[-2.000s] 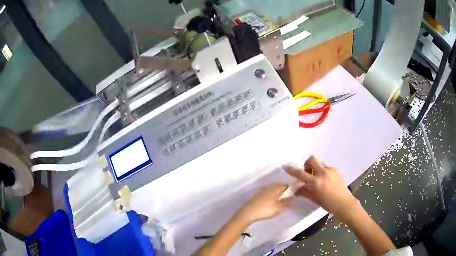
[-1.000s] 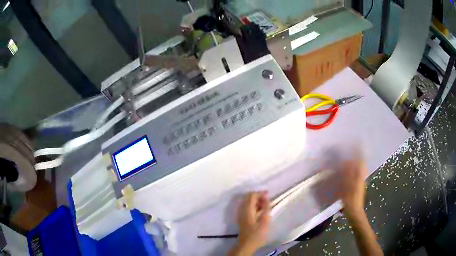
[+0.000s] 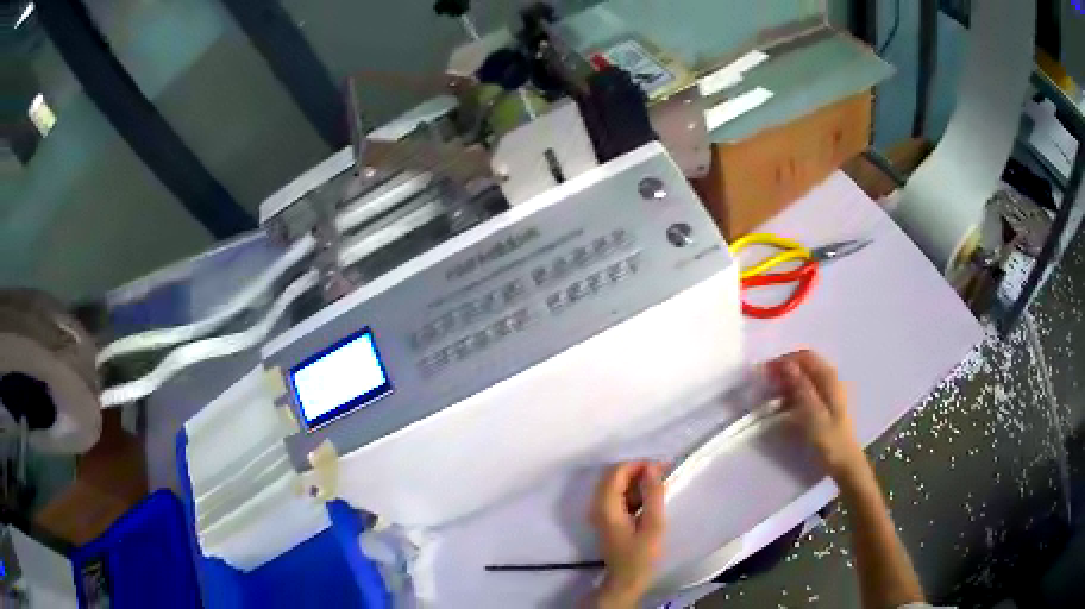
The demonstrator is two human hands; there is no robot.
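Observation:
A thin bundle of white strips (image 3: 721, 438) stretches between my two hands above the pale bench, in front of the machine. It bows slightly upward. My left hand (image 3: 631, 509) is closed on its lower left end. My right hand (image 3: 811, 402) holds its upper right end, fingers bent over it. How many strips are in the bundle cannot be told. Both hands are bare.
The white cutting machine (image 3: 571, 357) stands behind my hands. Scissors (image 3: 779, 294) with yellow and red loops lie right of it, near a cardboard box (image 3: 795, 161). A black hex key (image 3: 541, 566) lies beside my left hand. A blue tray (image 3: 286, 583) holds white bundles at left.
My hands were close together, then moved apart with the strips stretched between them. My right hand, blurred a second ago, is now steadier at the strips' right end. The view has shifted slightly.

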